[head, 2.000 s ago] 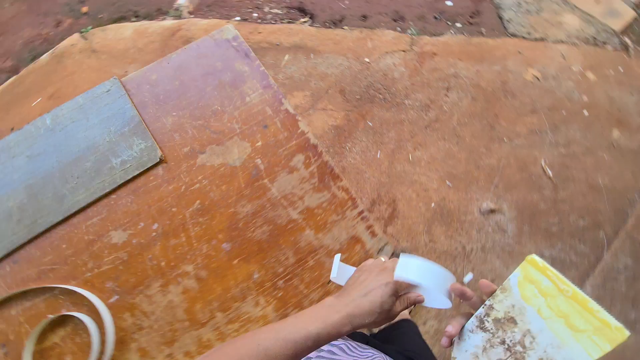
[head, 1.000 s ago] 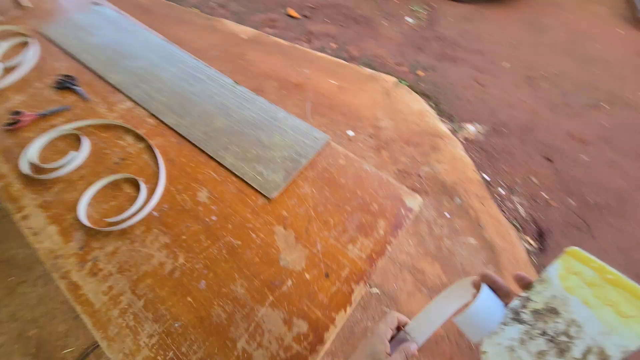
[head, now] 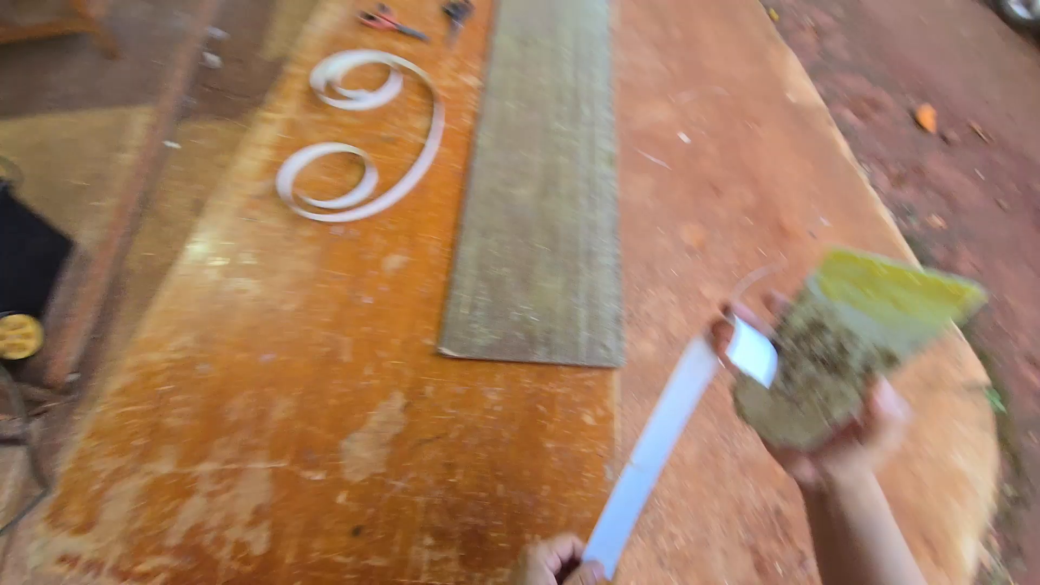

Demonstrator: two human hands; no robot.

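My left hand [head: 565, 561], at the bottom edge, pinches the lower end of a white flexible strip [head: 650, 443]. The strip slants up to my right hand [head: 853, 439], whose fingertips hold its curled upper end. That same hand also supports a dirt-stained container [head: 894, 301], white and yellow, tilted and blurred. On the orange wooden tabletop [head: 325, 390] lies a long grey board [head: 540, 203]. Left of the board are coiled white strips [head: 435, 134], and above them red-handled scissors [head: 390, 23] and a dark tool [head: 457, 11].
Bare reddish ground [head: 731, 146] with small scraps lies right of the table. At the far left stand a black object with a yellow round part [head: 19, 335] and a dark cable [head: 32, 455]. A long narrow bar [head: 122, 236] runs beside the table's left edge.
The white strip, bunched near my hands two seconds ago, is now stretched long between them. The view has swung toward the table's left side.
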